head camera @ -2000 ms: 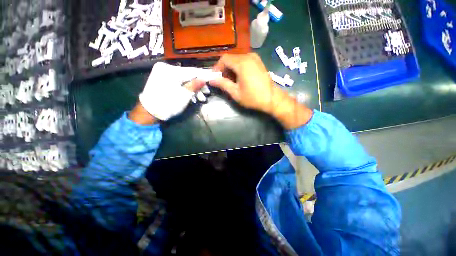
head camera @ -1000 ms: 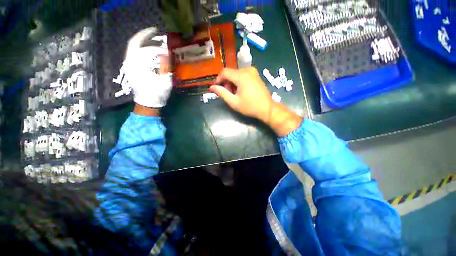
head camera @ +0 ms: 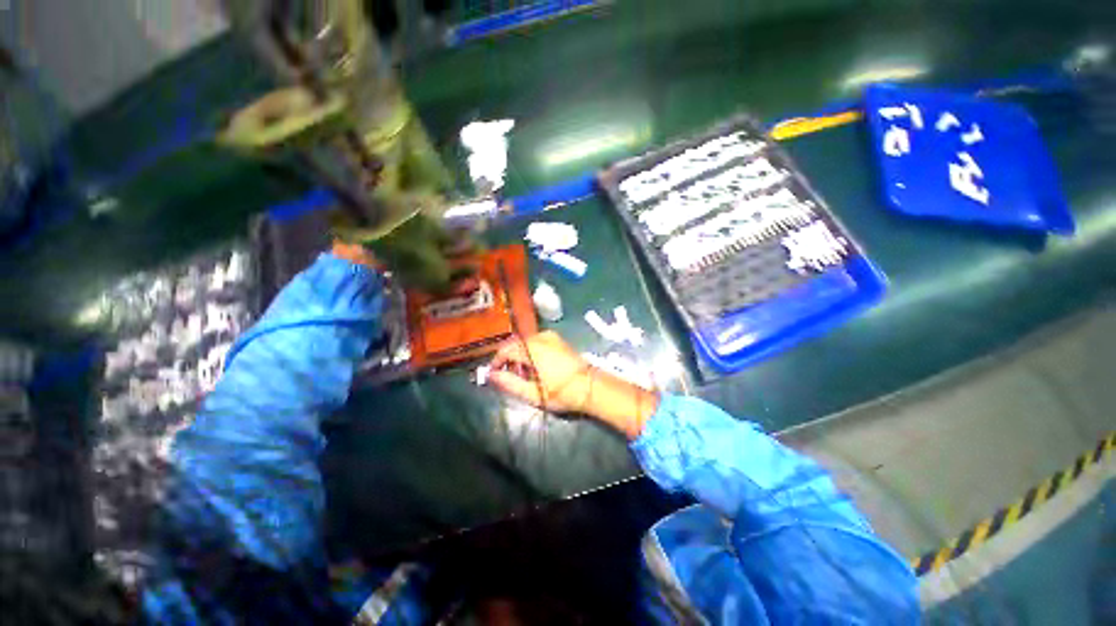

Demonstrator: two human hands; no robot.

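The green hand press (head camera: 410, 171) stands at upper left centre, blurred, above the orange base plate (head camera: 465, 336). The pale fixture (head camera: 459, 302) lies on the plate, partly under the press. My left sleeve reaches up to the press's left side; only a bit of wrist shows, and my left hand is hidden behind the press. My right hand (head camera: 545, 373) is low over the bench at the plate's front right corner, fingers bent. A small white piece (head camera: 482, 374) is at its fingertips; I cannot tell whether it is gripped.
The squeeze bottle (head camera: 547, 301), blue-and-white tube (head camera: 563, 263) and white tissue (head camera: 552, 235) are right of the plate. Loose white pieces (head camera: 614, 325) lie near my right hand. Right are the dotted tray (head camera: 734, 287) in a blue bin (head camera: 783, 324) and a blue tray (head camera: 967, 171). Clear blister trays (head camera: 159, 355) stand left.
The view has tilted up and shifted. My left hand has gone from the white housings in the dark tray to behind the press. My right hand stays near the plate's front right corner.
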